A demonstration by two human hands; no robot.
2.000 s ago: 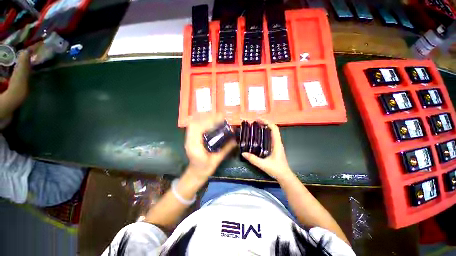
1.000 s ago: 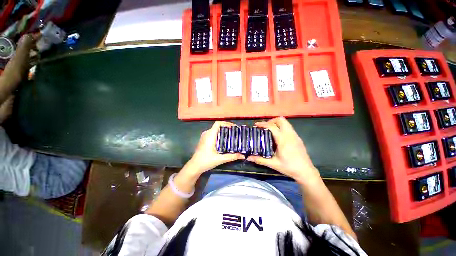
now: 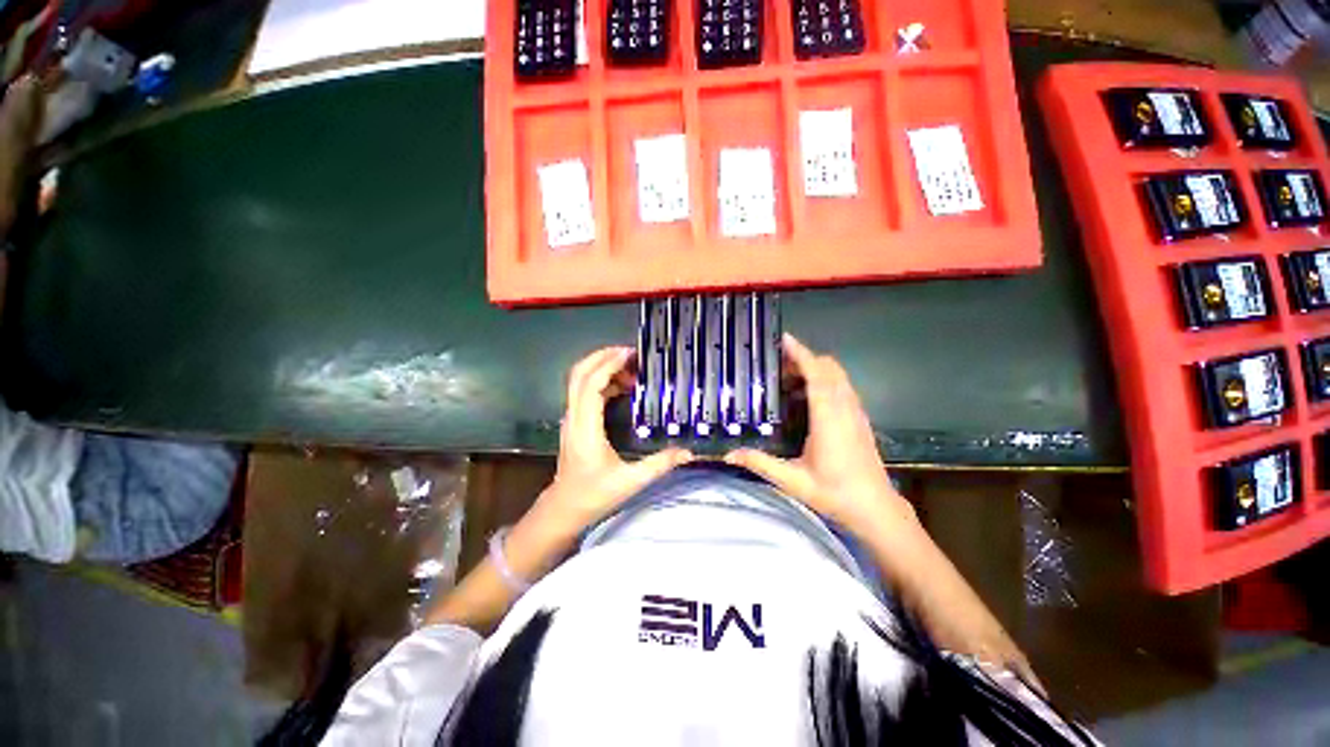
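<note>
A row of several closed flip phones (image 3: 706,365) stands on edge, side by side, near the front edge of the green bench. My left hand (image 3: 595,423) holds the row's left end and my right hand (image 3: 831,431) holds its right end, thumbs along the near side. Just behind is a red-orange tray (image 3: 759,267). Its near pockets hold white paper slips (image 3: 747,191). Its far pockets hold open flip phones (image 3: 729,26) with keypads showing; their upper halves are cut off by the frame. The far right pocket holds only a small white tag (image 3: 912,38).
A second red-orange tray (image 3: 1152,511) at the right holds several phones with labels up (image 3: 1225,292). A white board (image 3: 350,32) lies at the rear left. A bottle (image 3: 1291,29) stands rear right. Another person's clothed leg (image 3: 153,496) is at the left.
The phones in my left hand and right hand were brought together into one row, which now looks longer front to back. The view has shifted, so the trays sit higher in the picture.
</note>
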